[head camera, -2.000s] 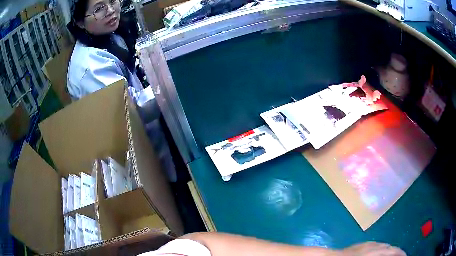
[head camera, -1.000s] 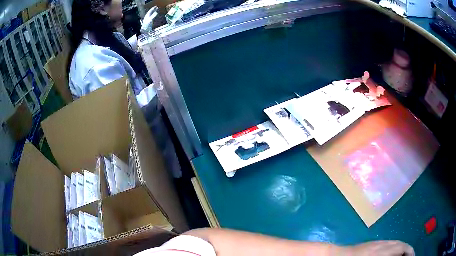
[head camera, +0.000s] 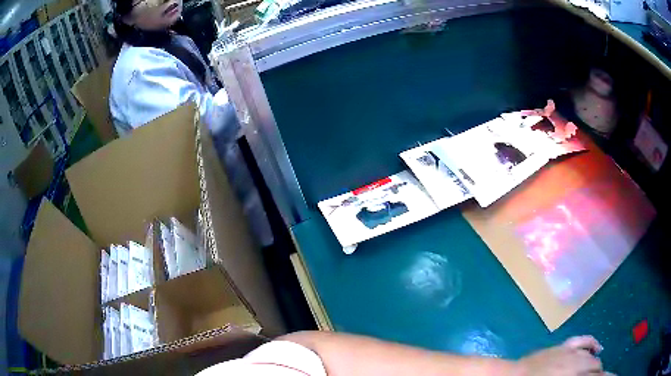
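My left hand is at the lower right of the bench, its forearm crossing the bottom of the picture. The picture's bottom edge cuts off part of the hand; its fingers look bent, and I cannot tell whether it holds anything. My right hand is not in view. Ahead on the green mat, white retail cards with dark cutouts lie overlapping in a row: a card with a red strip at the left and a larger card at the right. A brown cardboard sheet with shiny clear plastic lies partly under them.
An open brown carton at left holds upright white packs in divided compartments. A person in a light coat stands behind it. A metal frame edges the bench. A red tag lies at lower right.
The view has shifted slightly, so the bench things sit a little further right and higher. My left hand's fingers show more raised. The person beyond the carton has turned away and back.
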